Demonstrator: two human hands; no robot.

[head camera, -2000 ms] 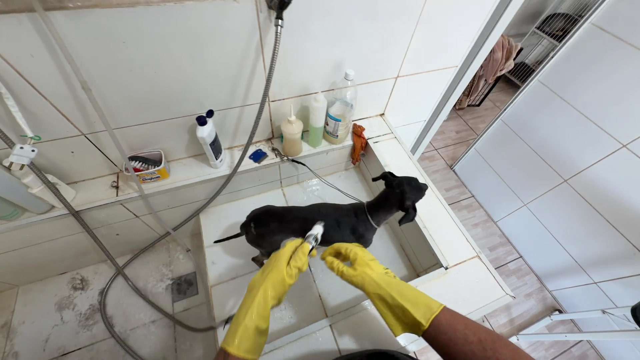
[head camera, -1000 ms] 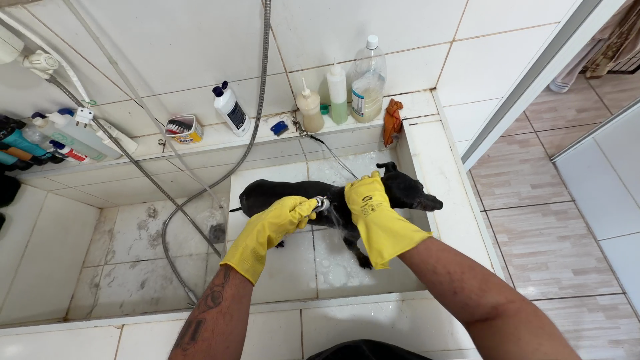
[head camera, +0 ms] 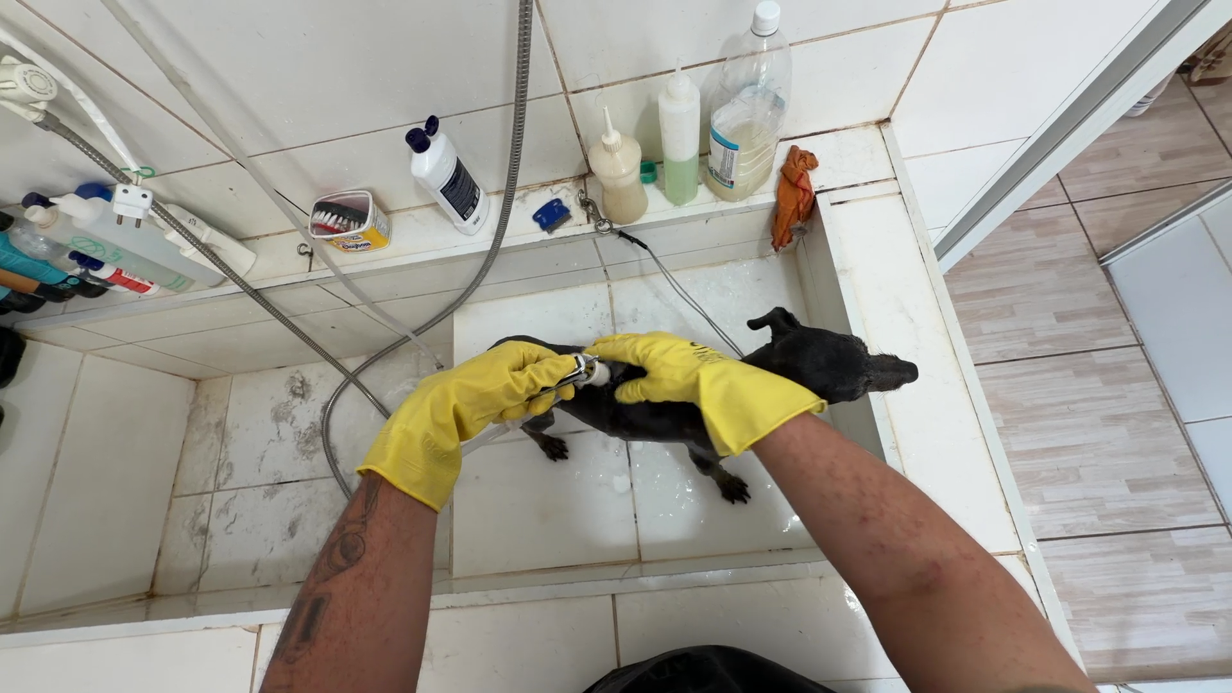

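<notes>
A small black dog [head camera: 818,361] stands in a white tiled washing tub, its head to the right over the tub's edge. My left hand [head camera: 481,399], in a yellow rubber glove, is closed around a metal-and-white spray nozzle [head camera: 592,372] held against the dog's back. Flat on the dog's back, just right of the nozzle, lies my right hand [head camera: 698,380] in a matching glove; its fingertips are beside the nozzle. A thin leash [head camera: 683,294] runs from the tub's ledge toward the dog's neck, where the collar is hidden.
On the back ledge [head camera: 558,197] stand a white bottle [head camera: 449,183], squeeze bottles [head camera: 680,140], a large clear bottle [head camera: 751,111], a brush tub [head camera: 351,223], a blue comb [head camera: 551,216] and an orange cloth [head camera: 794,197]. A metal hose [head camera: 500,221] hangs into the tub; more bottles [head camera: 106,241] lie left.
Two seconds ago my right hand was off the dog, above its near side; it now rests on the back. The dog's head has lowered slightly since then. The view has shifted.
</notes>
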